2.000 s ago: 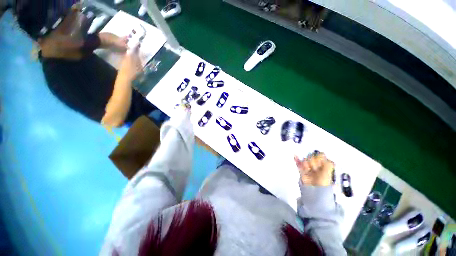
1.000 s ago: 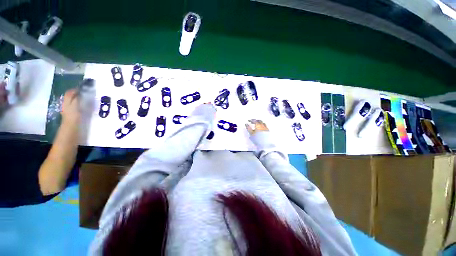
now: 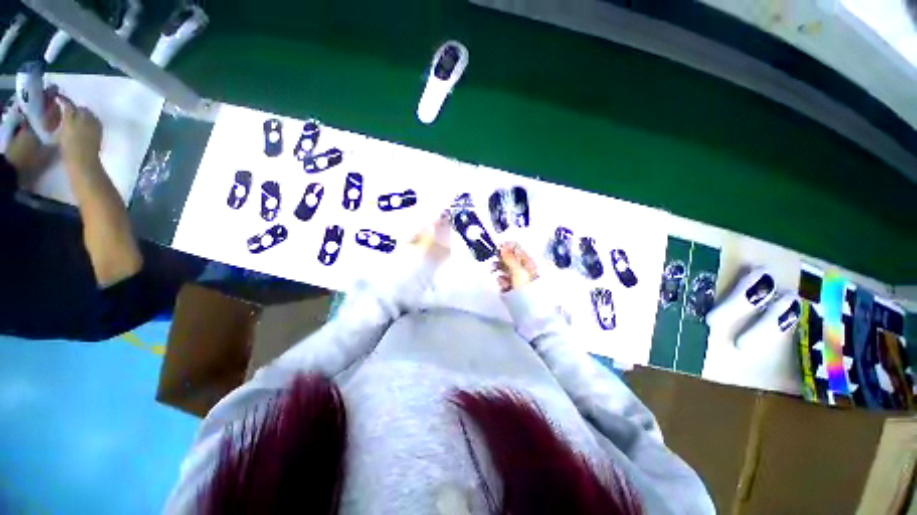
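Observation:
Several dark oval panels with pale round spots lie spread on the white bench. My left hand is over the middle of the bench, blurred, at the left of one dark panel. My right hand is at that panel's lower right end, fingers curled, and seems to hold it. Whether my left fingers hold anything is unclear. A shiny dark cluster of panels lies just behind my right hand. More panels lie to the right.
A green conveyor belt behind the bench carries a white handheld device. Two white devices and printed colour sheets lie at the right end. A large carton stands below right, an open box below left. A person's arm is at left.
My left hand has come from the left-hand panels to the middle, and my right hand now meets it there at a panel. The view has turned. The other person's hand has moved away from the bench's left end.

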